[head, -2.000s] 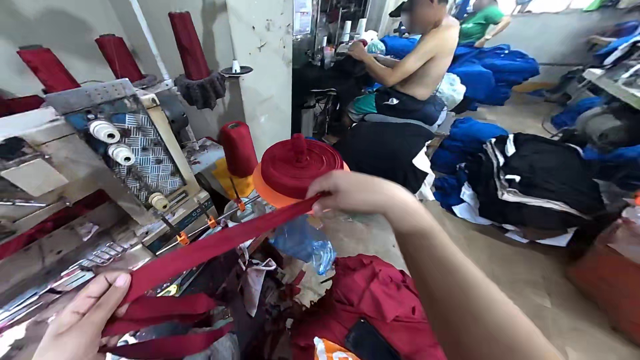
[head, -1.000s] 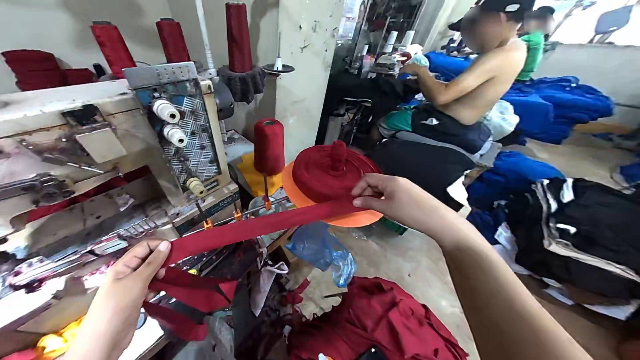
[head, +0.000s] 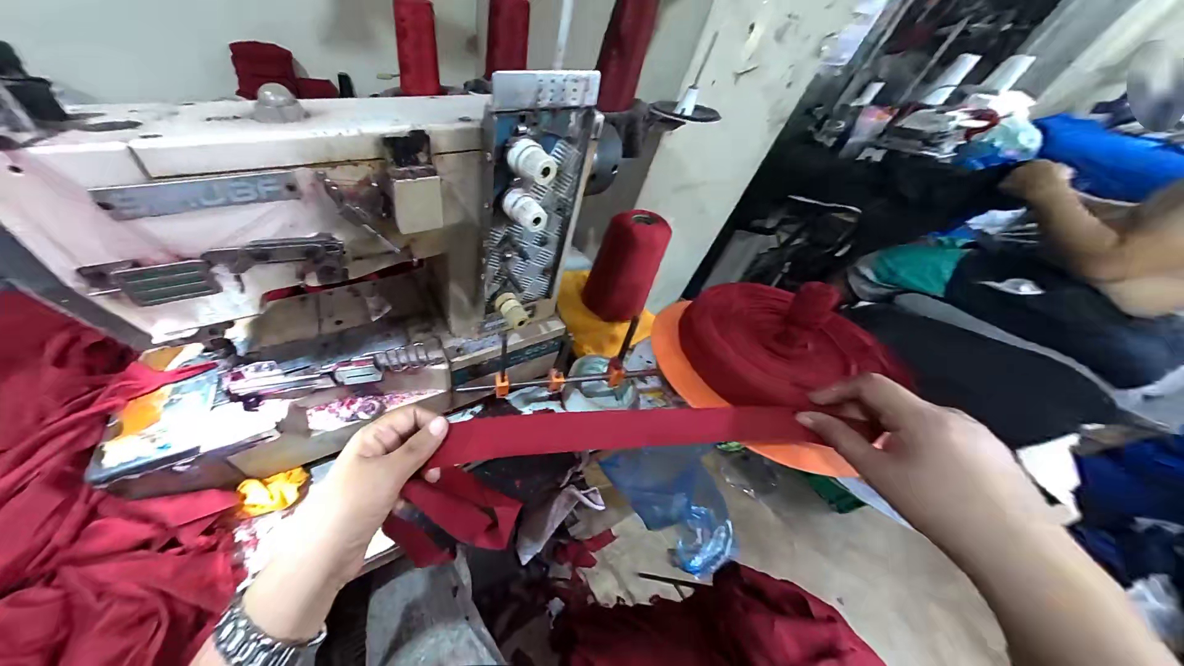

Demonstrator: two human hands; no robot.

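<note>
A dark red fabric strip (head: 610, 433) is stretched almost level between my two hands. My left hand (head: 370, 472), with a metal watch at the wrist, pinches its left end part between thumb and fingers; more of the strip hangs in folds below. My right hand (head: 906, 435) pinches it at the right, beside a large coiled roll of red strip (head: 768, 342) on an orange disc (head: 668, 356). Behind my left hand stands an industrial sewing machine (head: 305, 139) with thread tension knobs (head: 530, 161) at its right end.
A red thread cone (head: 629, 264) stands beyond the strip. Red cloth (head: 83, 555) lies at the left, and another red heap (head: 721, 620) is below. A blue plastic bag (head: 689, 509) hangs under the roll. Another person's arm (head: 1091, 222) is at the right, among dark and blue fabric.
The view has swung left toward the sewing machine, bringing the red cloth on the left into sight. Both hands still hold the strip, which now lies nearly level rather than slanting.
</note>
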